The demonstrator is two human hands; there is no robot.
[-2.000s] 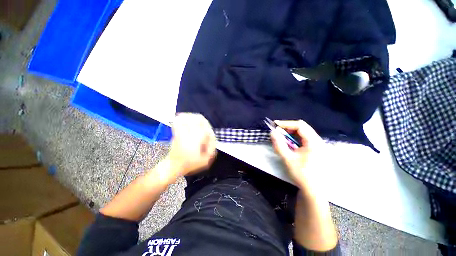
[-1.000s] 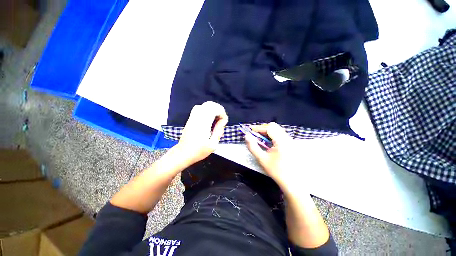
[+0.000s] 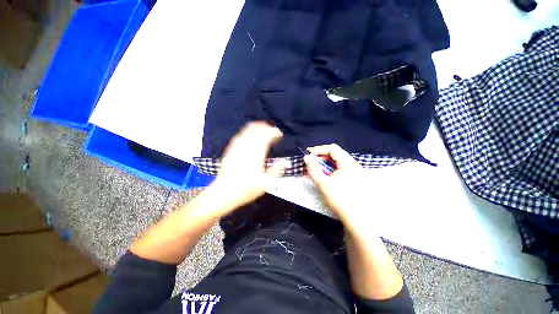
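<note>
A dark navy padded vest [image 3: 276,61] lies on the white table. Its near edge shows a strip of gingham check [image 3: 363,160]. An armhole [image 3: 398,92] edged with check lies open at its right. My left hand [image 3: 248,162] is blurred at the near edge, thumb and fingers apart, with no held thing visible. My right hand [image 3: 331,172] is at the same edge, just right of it, holding small thread snips [image 3: 326,164] that its fingers mostly hide. A pale thread [image 3: 251,41] lies on the upper left of the vest.
The white table [image 3: 162,73] has blue bins [image 3: 83,64] at its left. A gingham garment heap [image 3: 505,129] lies at the right. A small dark object [image 3: 525,5] is at the top right. Cardboard boxes [image 3: 46,251] stand at lower left. Threads cling to my black apron [image 3: 276,270].
The vest has shifted left in view. My left hand was closed up at the hem and its fingers have now spread. My right hand has moved left along the check edge with the snips.
</note>
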